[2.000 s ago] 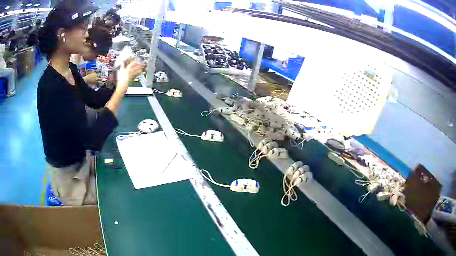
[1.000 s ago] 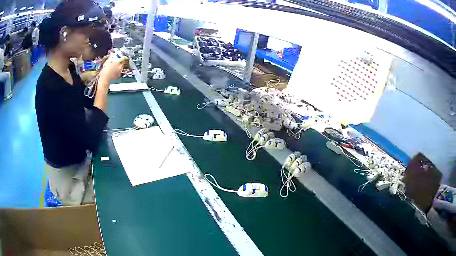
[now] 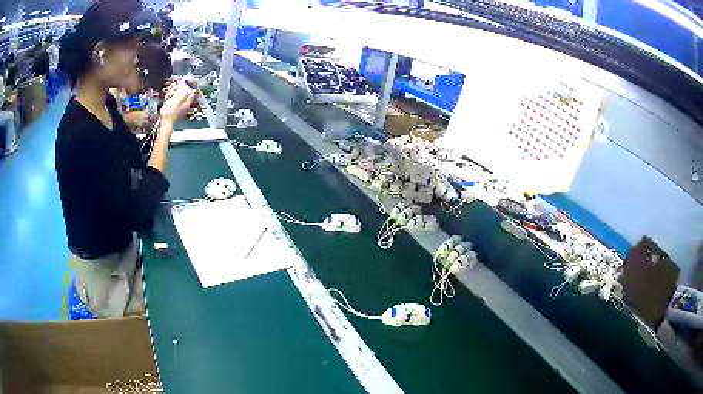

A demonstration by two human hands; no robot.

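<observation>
Neither of my hands is in the picture. A white unit with blue marks (image 3: 406,314) lies on the green conveyor belt (image 3: 432,362), its pale cord loop trailing to the upper left. A second corded unit (image 3: 341,223) and a smaller third one (image 3: 268,146) lie farther up the belt. A white paper sheet (image 3: 227,250) lies on the green bench with a thin pen (image 3: 257,242) on it. A round white grouped lump of units (image 3: 220,188) sits at the sheet's far edge.
An open brown carton (image 3: 77,354) stands at lower left. A person in black (image 3: 104,169) stands at the bench's left side, holding a white item. Grouped units (image 3: 456,255) sit on the far rail (image 3: 501,296). A unit heap (image 3: 408,169) and an upright brown board (image 3: 650,285) stand beyond.
The belt units have moved nearer, down and to the right. The person's raised hands have moved lower and left, still with the white item. The view has shifted slightly.
</observation>
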